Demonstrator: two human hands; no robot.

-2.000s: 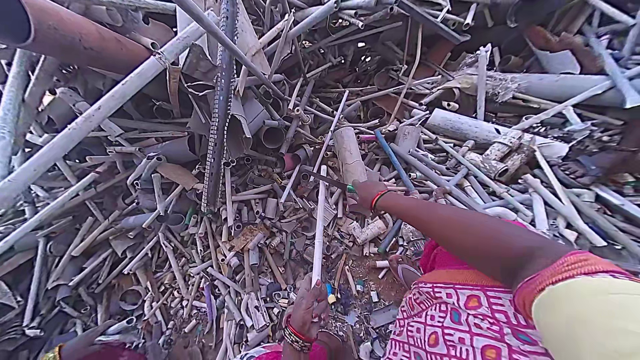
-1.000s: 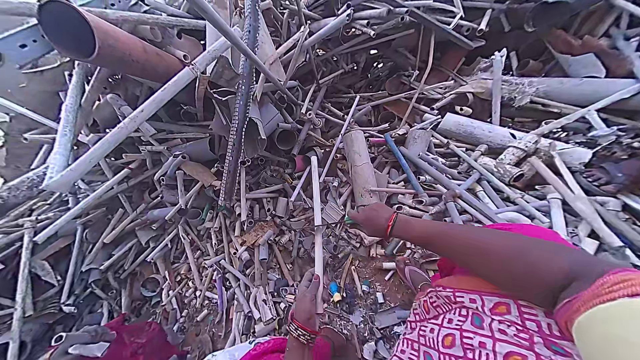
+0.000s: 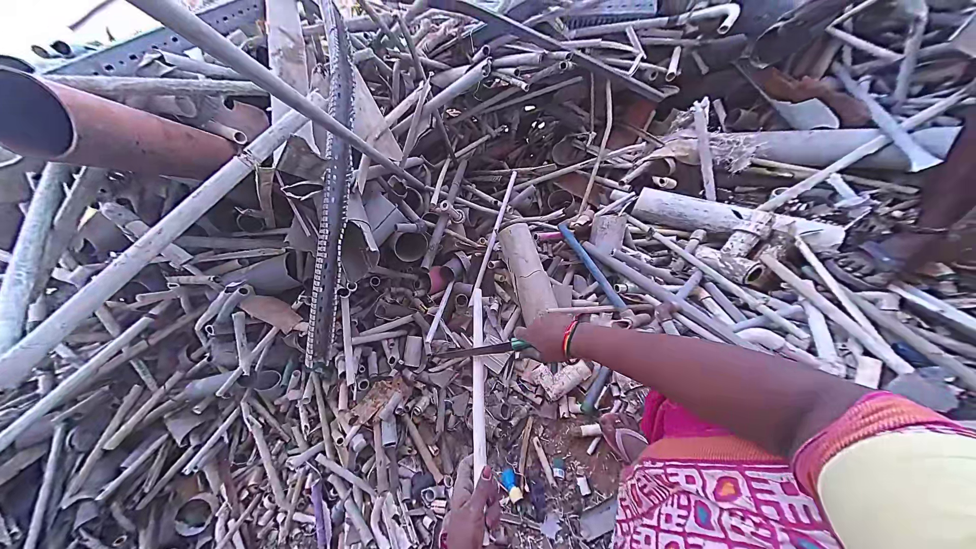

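Observation:
My left hand [image 3: 471, 505], at the bottom centre, grips the lower end of a slim white plastic pipe [image 3: 479, 389] that stands nearly upright in the view. My right hand [image 3: 543, 335] is closed on the green handle [image 3: 520, 345] of a knife-like tool, and a red band circles that wrist. Its dark blade [image 3: 473, 351] points left and crosses the pipe near its upper part; whether they touch I cannot tell. A wide, cracked grey pipe [image 3: 528, 267] lies just behind my right hand.
Scrap pipes are heaped all around. A large brown pipe [image 3: 152, 133] and a long grey pipe [image 3: 160, 244] jut in from the left. A dark ridged strip [image 3: 329, 206] hangs near the centre left. Another person's arm [image 3: 942, 206] shows at the right edge. A sandal [image 3: 624, 436] is below my forearm.
The blade now shows across the white pipe; one second ago it was not clearly visible there. Cloth and a hand at the lower left are out of view now.

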